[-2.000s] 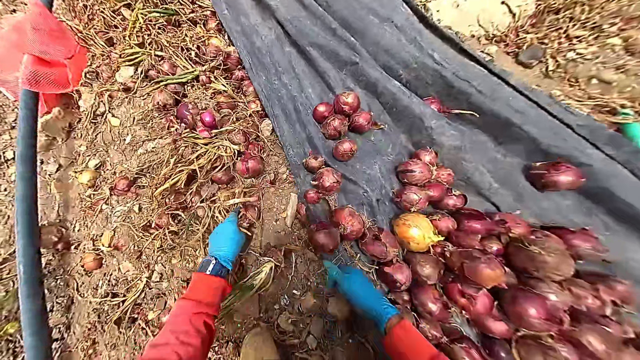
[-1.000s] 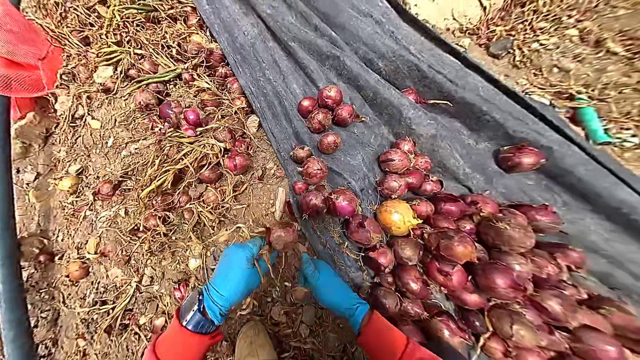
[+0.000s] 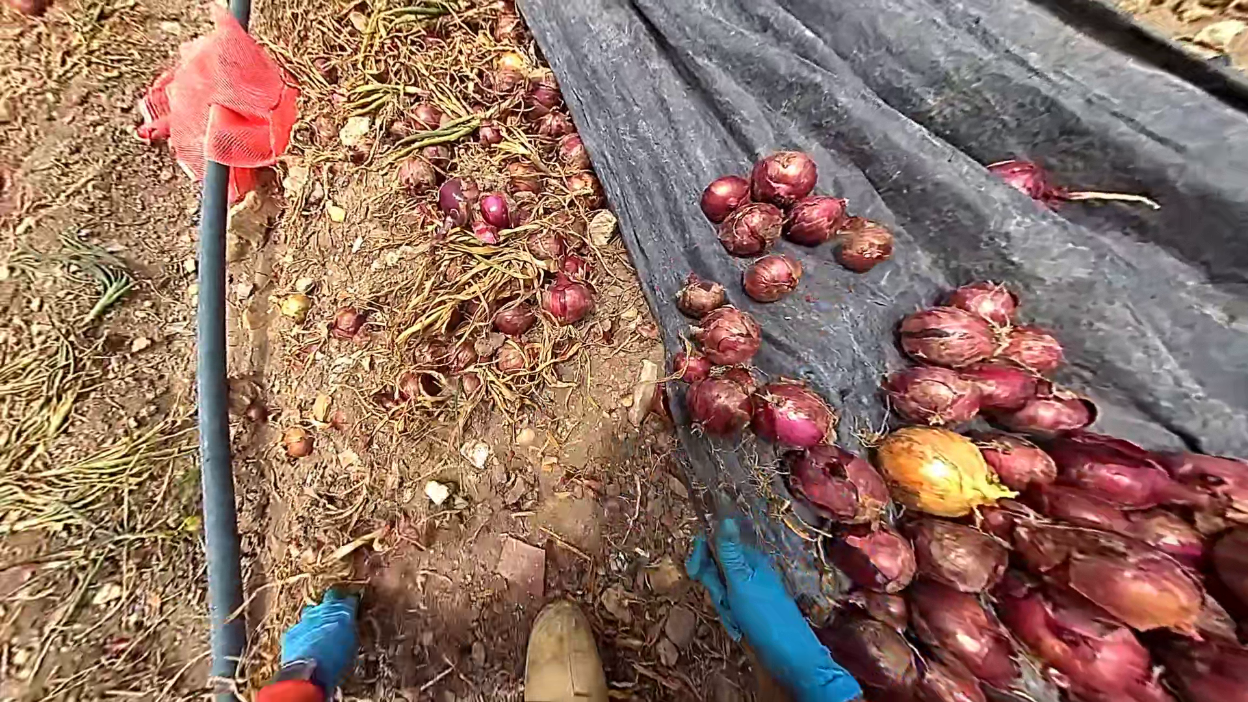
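Observation:
My left hand (image 3: 322, 639), in a blue glove, is low at the left over the soil beside a dark hose (image 3: 216, 419); dry stalks lie at its fingers, and whether it grips them cannot be told. My right hand (image 3: 765, 609), also gloved in blue, is at the edge of the dark cloth (image 3: 838, 351) with its thumb and fingers apart and nothing in it. Just right of it lies a large pile of red onions (image 3: 1063, 604), with one yellow onion (image 3: 936, 471) at its upper left. A small group of red onions (image 3: 785, 178) lies farther up the cloth.
More onions lie among dry stalks (image 3: 487, 283) on the soil left of the cloth. Red mesh (image 3: 229, 102) is wrapped around the hose at upper left. A boot tip (image 3: 564, 655) shows at the bottom. A single onion (image 3: 1024, 180) with a stem lies on the cloth, upper right.
My hands were close together around an onion one second ago; now they are far apart. The left hand has moved left, towards the hose. The onion is no longer between them.

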